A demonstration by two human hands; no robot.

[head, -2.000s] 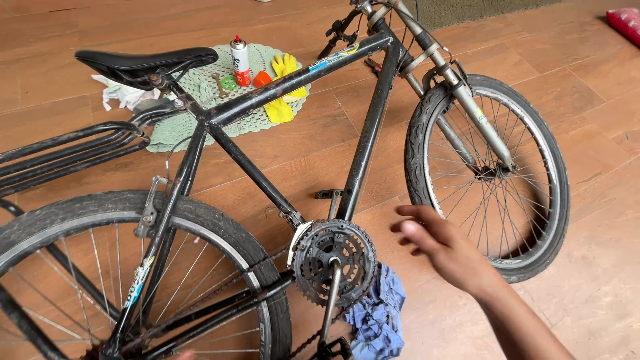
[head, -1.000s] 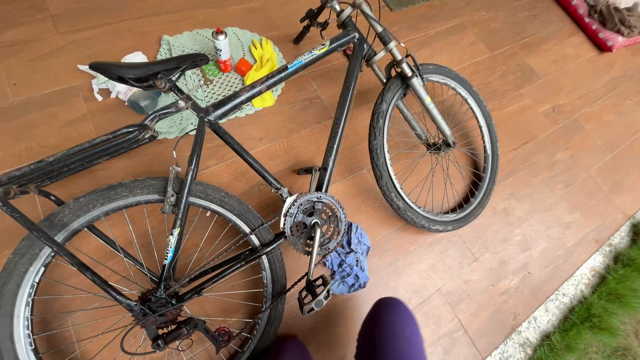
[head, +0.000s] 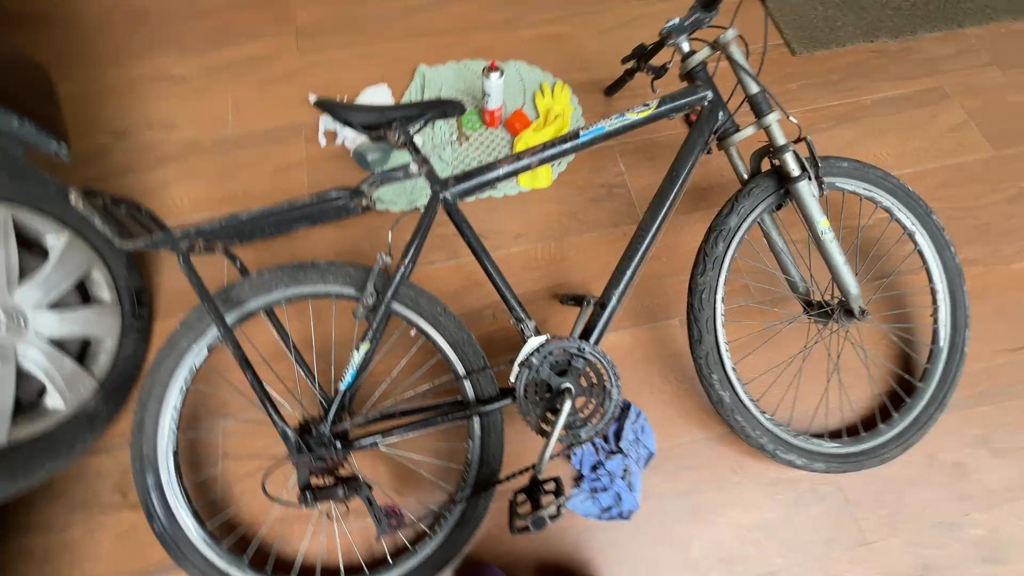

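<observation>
Neither of my hands shows in the head view. A black bicycle frame (head: 656, 216) stands upright on the tiled floor, its front wheel (head: 828, 312) to the right and its rear wheel (head: 316, 424) to the left. The chainring (head: 568, 390) and a pedal (head: 537, 506) face me, and the chain runs back from them. A crumpled blue cloth (head: 612, 472) lies on the floor by the chainring. Behind the frame, a green crocheted mat (head: 448, 84) holds a spray can (head: 493, 96), a red cap (head: 518, 122) and yellow rubber gloves (head: 548, 120).
A car wheel (head: 48, 328) stands at the left edge, close to the bicycle's rear rack (head: 264, 220). Some white cloth or paper (head: 374, 94) lies partly behind the saddle (head: 388, 114). A dark doormat (head: 888, 20) is at the top right.
The hand seen over the floor by the front wheel two seconds ago is out of view. The view has shifted left, bringing in the car wheel and losing the grass.
</observation>
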